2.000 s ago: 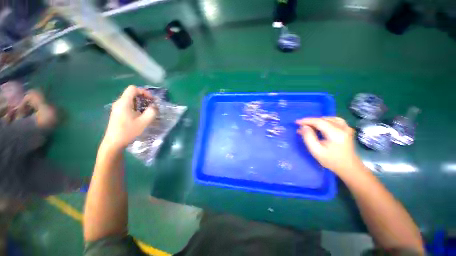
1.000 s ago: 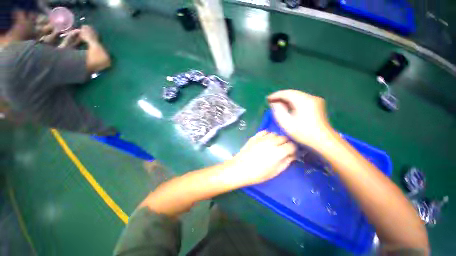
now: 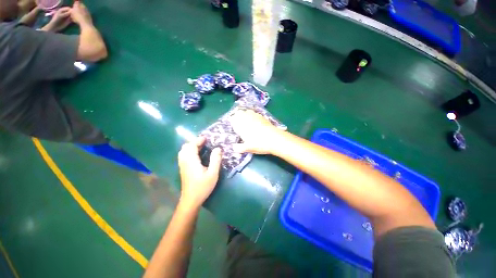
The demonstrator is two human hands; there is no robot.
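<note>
The clear plastic bag with grey-silver contents (image 3: 221,136) lies on the green bench left of the bright-blue tray (image 3: 304,218). My left hand (image 3: 199,169) is at the bag's near left edge, its thumb and fingers curled round that edge. My right hand (image 3: 254,132) reaches across the tray and lies on the bag's right part; its fingertips are partly hidden against the bag, so its grip is unclear. Small thin rings (image 3: 348,236) lie scattered in the tray. My right forearm hides the tray's middle.
A curved row of motor units (image 3: 205,83) lies beyond the bag, near a pale post (image 3: 263,43). Black cylinders (image 3: 354,65) stand or lie along the far side. More motor units (image 3: 458,239) are right of the tray. A person (image 3: 43,70) works at the far left.
Both hands have moved left from over the tray to the bag. The view has shifted, showing more of the far side of the bench and its black cylinders.
</note>
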